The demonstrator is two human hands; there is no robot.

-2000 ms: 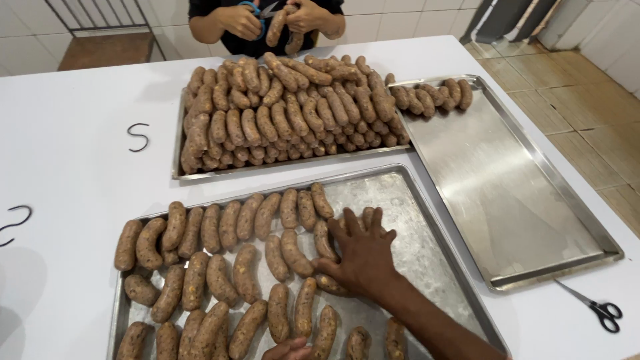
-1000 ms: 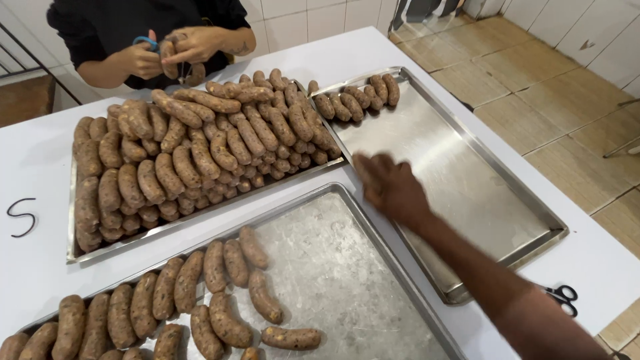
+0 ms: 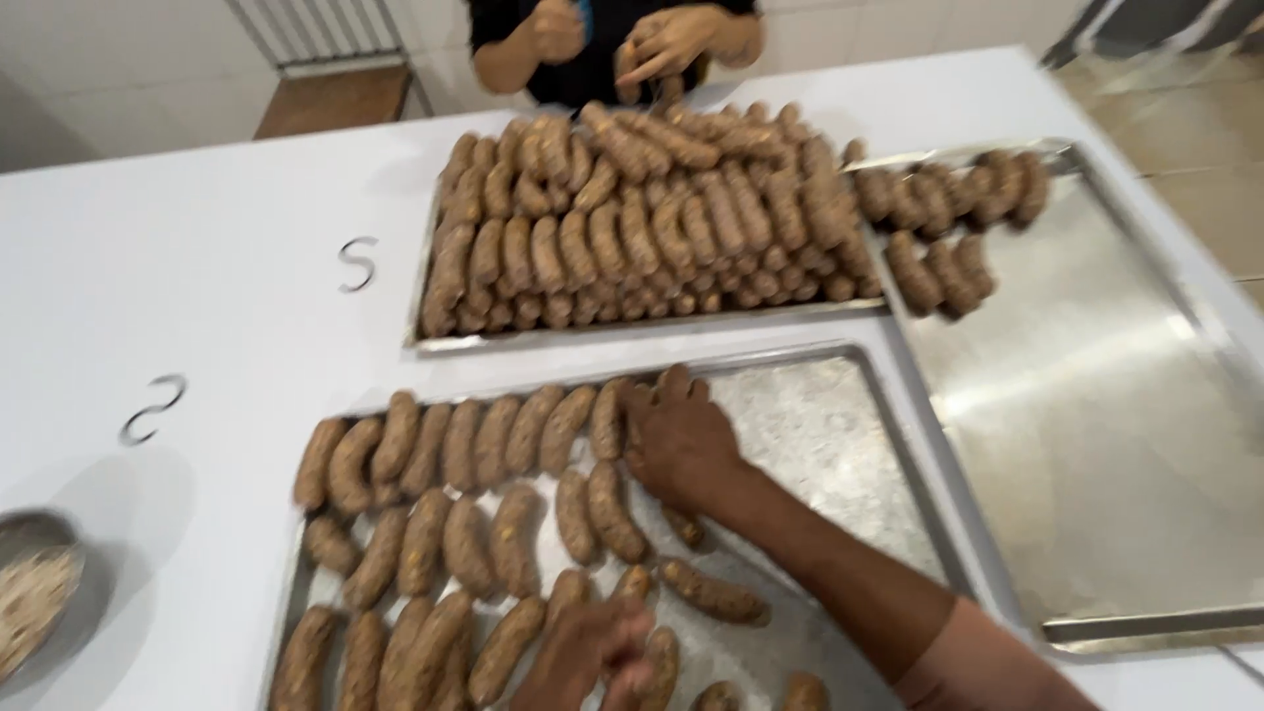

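Observation:
Brown speckled sausages point(image 3: 477, 444) lie in uneven rows on the near metal tray point(image 3: 829, 395). My right hand point(image 3: 681, 434) curls over sausages at the right end of the far row, its fingertips partly hidden. Blurred at the bottom, my left hand point(image 3: 592, 647) is low over sausages in the near rows, fingers apart, with no sausage plainly held. Behind, a second tray point(image 3: 494, 341) bears a high heap of sausages point(image 3: 632, 227). On the right-hand tray point(image 3: 1066, 395), a bunch of sausages point(image 3: 953, 193) lies at the far end, with three more point(image 3: 943, 276) below it.
Across the white table point(image 3: 237, 247), another person's hands point(image 3: 662, 49) hold a sausage and something blue. Two S-shaped metal hooks point(image 3: 357, 265) lie to the left, and a metal bowl point(image 3: 44, 583) with pale contents stands at the left edge. The three trays sit close together.
My right hand has moved from above the right-hand tray back to the near tray's sausages. Three sausages now lie below the bunch on the right-hand tray. My left hand has come into view.

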